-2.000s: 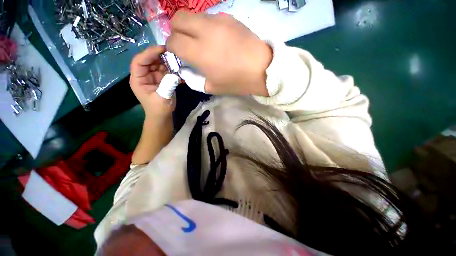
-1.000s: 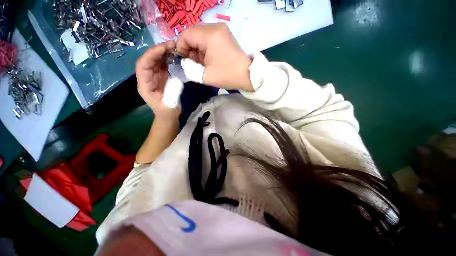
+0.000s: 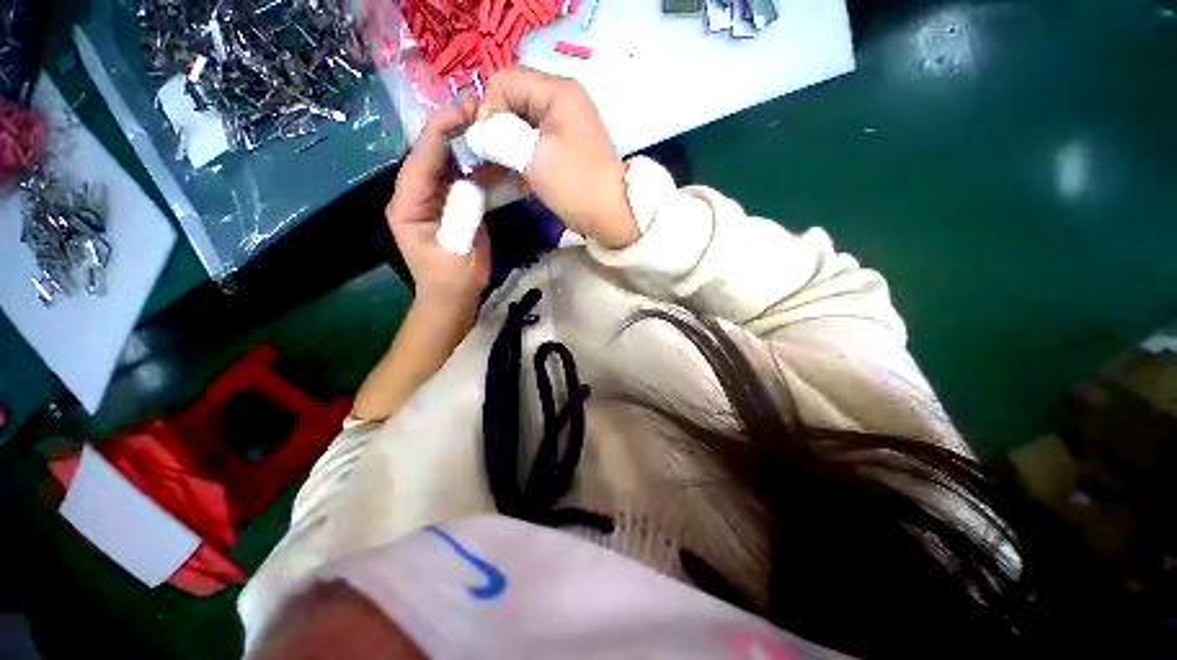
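Observation:
My left hand (image 3: 442, 213) and my right hand (image 3: 558, 148) meet in front of my chest, at the near edge of the bench. Both thumbs have white wraps. Between the fingertips is a small metal clip (image 3: 462, 152), mostly hidden by the fingers; a tiny bit of red may show above it. Behind the hands lies a heap of red tabs (image 3: 471, 36) on a white board (image 3: 723, 80). A heap of silver metal clips (image 3: 265, 65) lies on a clear plastic bag (image 3: 278, 194) at the upper left.
Dark grey plates (image 3: 738, 13) lie on the board's far part. A second white sheet (image 3: 97, 310) at far left holds a smaller silver pile (image 3: 65, 232). A red stool (image 3: 265, 413) and red sheets (image 3: 168, 477) are below left. Cardboard boxes (image 3: 1123, 413) stand at far right.
My right hand has come down and left from over the red heap, and its sleeve has moved with it. My left hand has shifted right. The fingertips of both hands are now together.

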